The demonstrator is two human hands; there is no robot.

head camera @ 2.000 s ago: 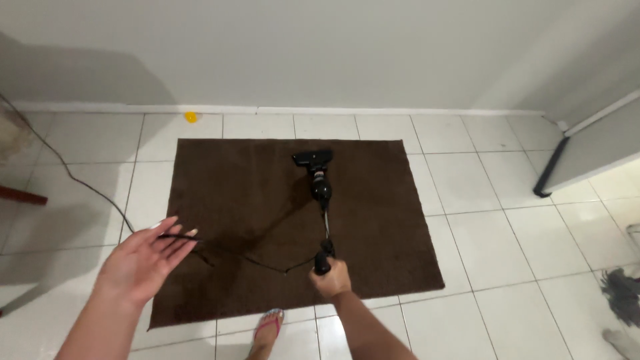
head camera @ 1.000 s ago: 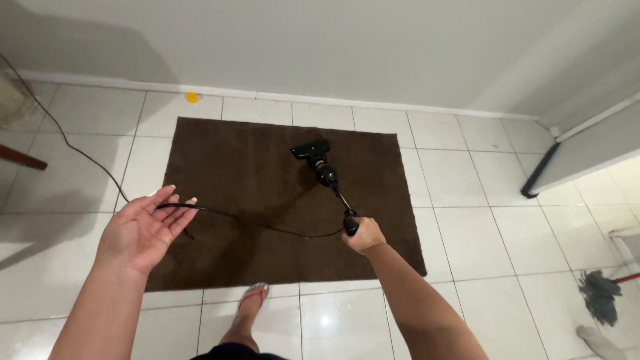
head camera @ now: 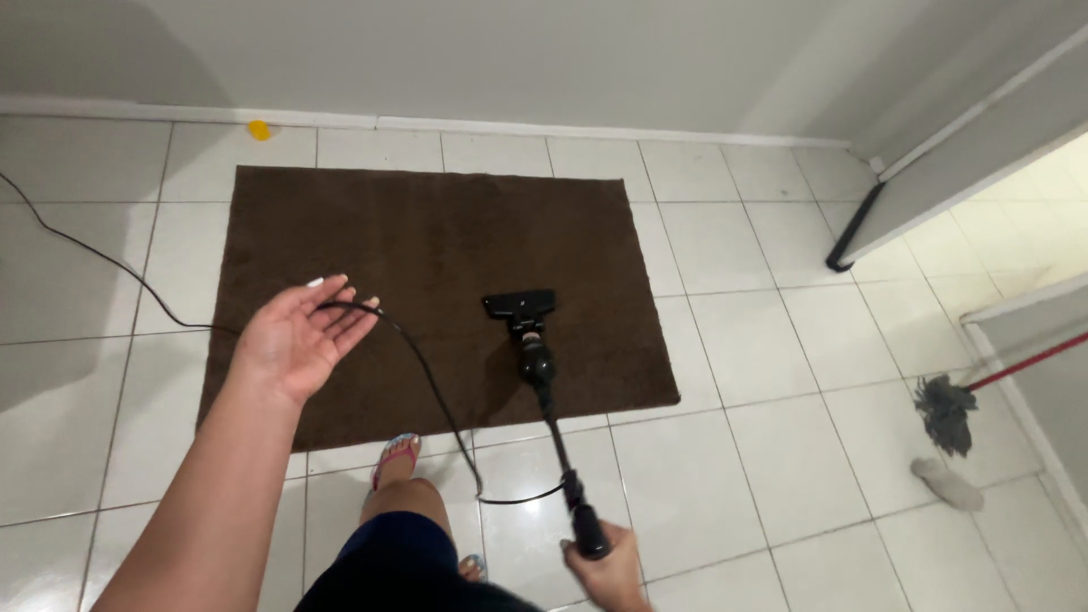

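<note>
My right hand (head camera: 608,561) grips the handle of a black stick vacuum cleaner (head camera: 537,365) at the lower middle. The vacuum's floor head rests on the right part of a brown rug (head camera: 382,229). Over the rug's left part, my left hand (head camera: 302,340) is palm up, with the black power cord (head camera: 425,361) running across its loosely curled fingers. From there the cord hangs in a curve to the vacuum handle, and on the other side it trails over the tiles to the left edge.
White floor tiles (head camera: 748,340) surround the rug. A small yellow object (head camera: 259,130) lies by the wall's baseboard. At the right are a door (head camera: 960,144), a grey mop head (head camera: 945,415) on a red handle and a pale, blurred object (head camera: 948,484). My foot in a flip-flop (head camera: 397,459) stands at the rug's near edge.
My right hand has drawn the vacuum back toward me, bringing its floor head from the rug's far part to its nearer right part. My left hand still holds up the cord.
</note>
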